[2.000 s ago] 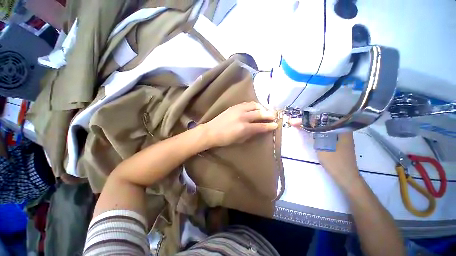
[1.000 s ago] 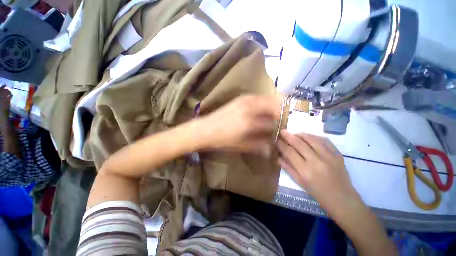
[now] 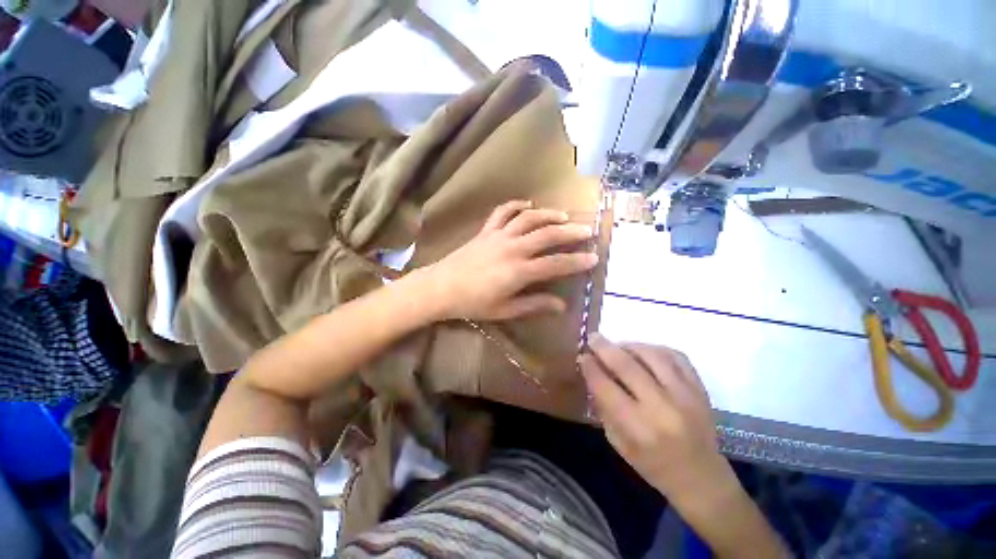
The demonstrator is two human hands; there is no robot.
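Note:
A khaki cloth panel [image 3: 513, 142] lies on the white bed, its stitched right edge running from under the presser foot [image 3: 620, 202] down to the table's front edge. My left hand [image 3: 519, 262] lies flat on the panel, fingers spread, fingertips beside the edge just below the foot. My right hand [image 3: 644, 399] holds the panel's edge between thumb and fingers, lower down near the table's front. The sewing machine head [image 3: 666, 76] stands above the edge. A grey-blue knob [image 3: 696, 222] is right of the foot.
Scissors [image 3: 885, 311] with orange-yellow and red handles lie at right, a dark slim tool [image 3: 948, 262] beside them. Khaki and white cloth is heaped at left. A grey vented motor box [image 3: 44, 104] is at upper left. Checked clothing of another person [image 3: 49, 344] shows at far left.
My right hand has moved from near the needle down along the edge to the front. My left hand, blurred one second ago, now lies still and spread on the panel. The camera view has shifted.

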